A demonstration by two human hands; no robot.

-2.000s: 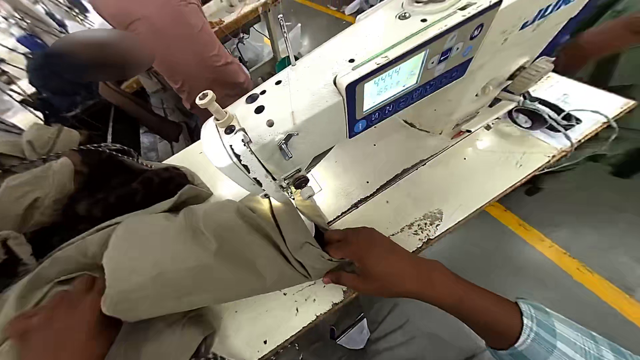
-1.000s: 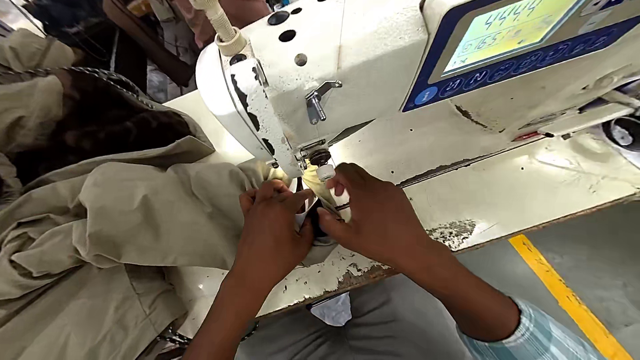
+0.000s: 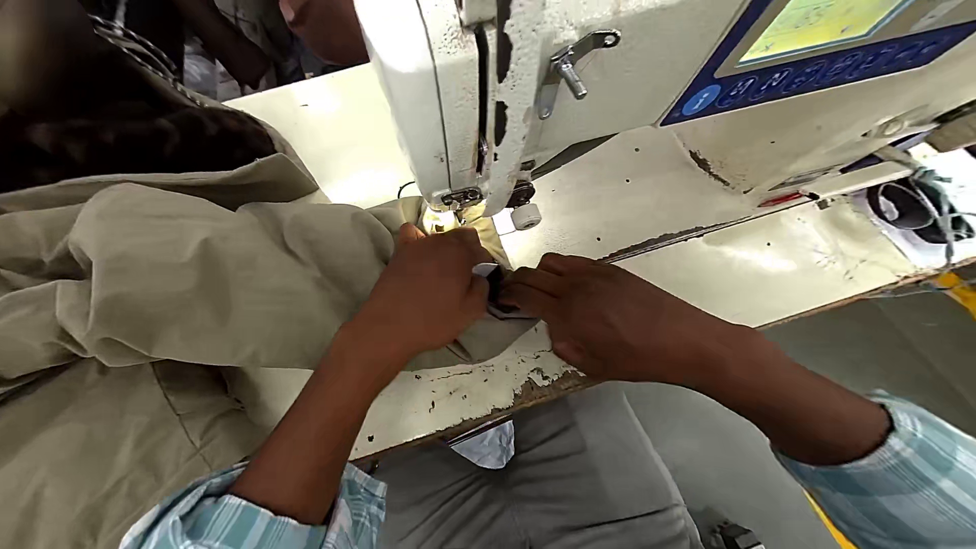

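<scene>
A khaki fabric garment (image 3: 229, 282) lies across the bed of an industrial sewing machine (image 3: 450, 99), its right end under the lit needle area. My left hand (image 3: 427, 290) presses and grips the cloth just in front of the presser foot, which the fingers partly hide. Right beside it, my right hand (image 3: 602, 313) pinches the edge of the garment, where a small dark and white piece (image 3: 496, 290) shows between the two hands. The fingertips of both hands are partly hidden.
The machine's control panel (image 3: 831, 61) is at the upper right. A dark fur-like lining (image 3: 145, 145) is bunched at the left. Black and white cords (image 3: 915, 210) lie on the right of the worn table (image 3: 717, 267). Another person's arm (image 3: 229, 38) shows at the upper left.
My left hand has come from the garment's left part to the needle area beside my right hand. The view has moved closer to the machine.
</scene>
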